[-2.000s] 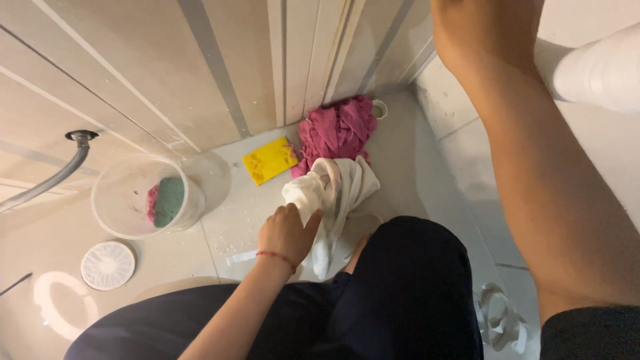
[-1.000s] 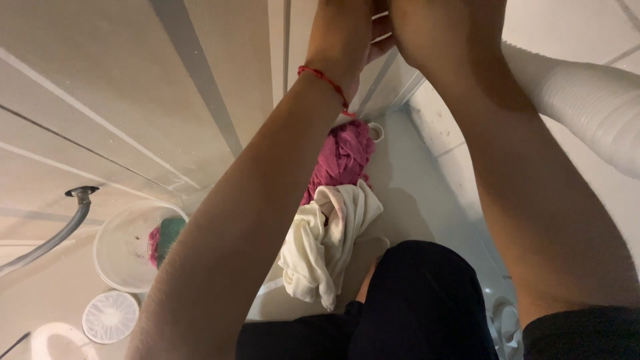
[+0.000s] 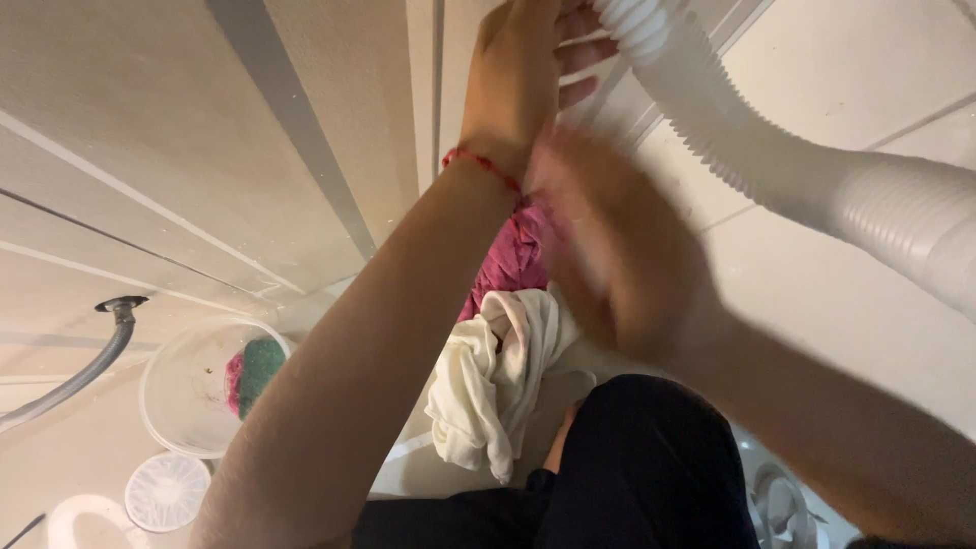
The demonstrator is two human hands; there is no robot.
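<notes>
My left hand (image 3: 526,69), with a red string bracelet at the wrist, is raised near the top centre, its fingers spread beside a white corrugated hose (image 3: 709,114); nothing shows in it. Just below it, my right hand (image 3: 610,236) is motion-blurred, and its fingers cannot be made out. Beneath both hands a crumpled pink cloth (image 3: 507,267) lies partly hidden by my left wrist. A crumpled white cloth (image 3: 488,389) lies against it, close to my knee.
At the left a translucent bucket (image 3: 175,396) holds a green and a pink thing. A round white slotted cover (image 3: 168,492) lies beside it. A grey flexible hose (image 3: 99,366) comes out of the panelled wall. The thick white hose runs along the right.
My left hand has left the white cloth and risen to the top centre. My right hand has come down from the top edge. My left arm hides where the yellow thing lay.
</notes>
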